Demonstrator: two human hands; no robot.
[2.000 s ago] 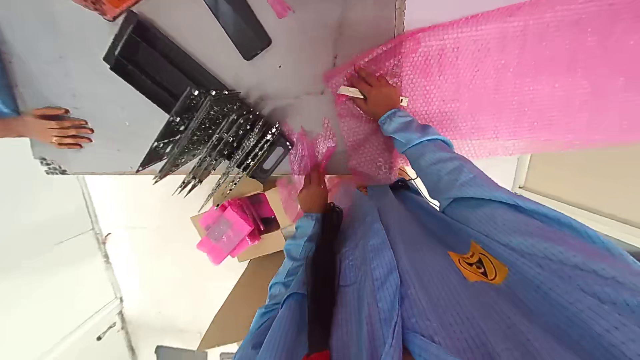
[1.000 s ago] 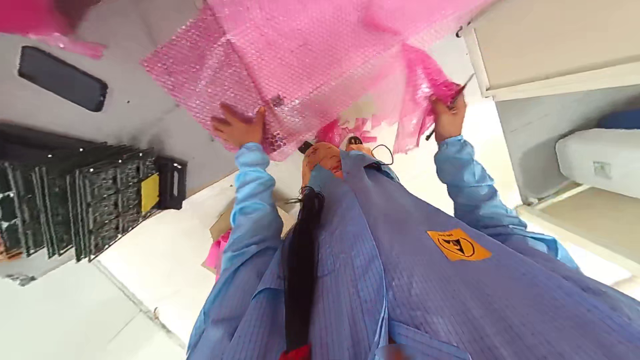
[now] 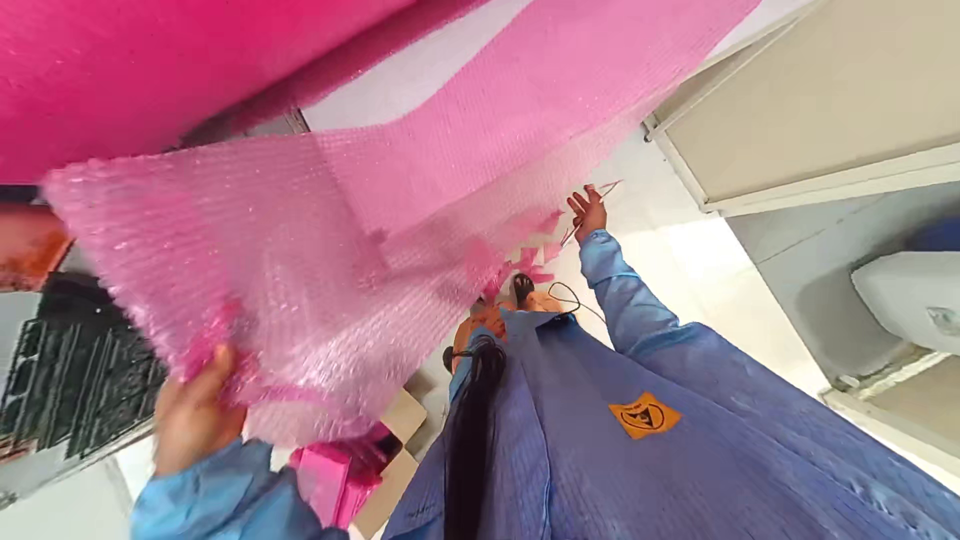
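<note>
A wide sheet of pink bubble wrap [image 3: 420,202] hangs across the upper left and centre. My left hand [image 3: 199,412] grips its lower left corner, where the film bunches at the fingers. Near the sheet's lower right edge is my right hand [image 3: 590,214], its fingers partly spread, with a thin, long object [image 3: 609,189] passing by or behind it; whether the hand holds that object cannot be told. Torn pink scraps [image 3: 529,262] lie beyond my feet, left of the right hand.
Black slotted trays or panels [image 3: 75,367] stand in a row at the left, with an orange object [image 3: 30,247] above them. A cardboard box [image 3: 386,491] with pink packets [image 3: 334,476] is below the wrap. A cream panel [image 3: 825,97] and a white rounded unit [image 3: 915,296] are at the right.
The bubble wrap lay flatter over the table a second ago; now it is raised, its corner in my left hand. My right hand was gripping the wrap's other edge and is now apart from it.
</note>
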